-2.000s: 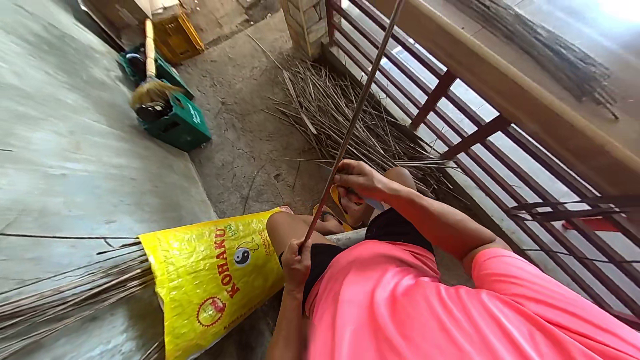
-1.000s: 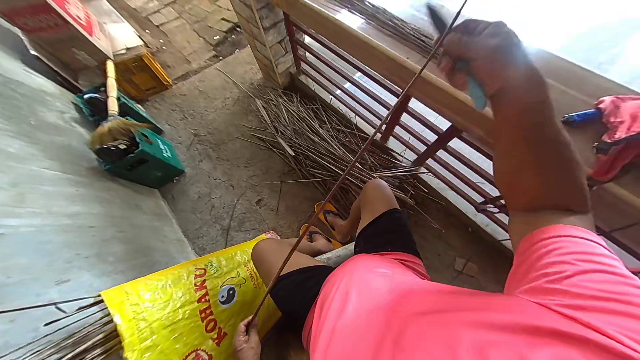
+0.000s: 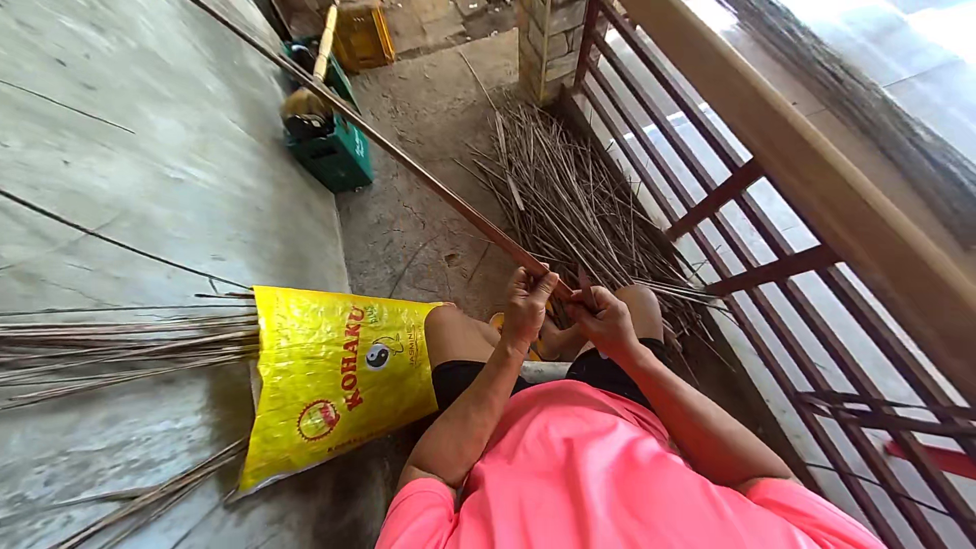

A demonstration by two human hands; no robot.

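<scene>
A long brown palm-leaf rib or similar plant strip (image 3: 427, 179) runs from the top left down to my lap. My left hand (image 3: 528, 305) is closed around it near its thick lower end. Close by on the right, my right hand (image 3: 606, 316) grips a small knife (image 3: 585, 288), its dark blade upright against the end of the strip. Over my left thigh lies a yellow printed plastic sack (image 3: 343, 374), with a bundle of thin sticks (image 3: 130, 343) jutting from its left side.
A heap of thin dry sticks (image 3: 572, 183) lies on the concrete floor beyond my feet. A reddish metal railing (image 3: 732, 198) with a wooden top stands on the right. Against the left wall are a green crate (image 3: 335, 156) holding a brush-ended broom, and a yellow crate (image 3: 364, 38).
My right hand has come down from high at the upper right to beside my left hand. The strip now slants to the upper left instead of the upper right.
</scene>
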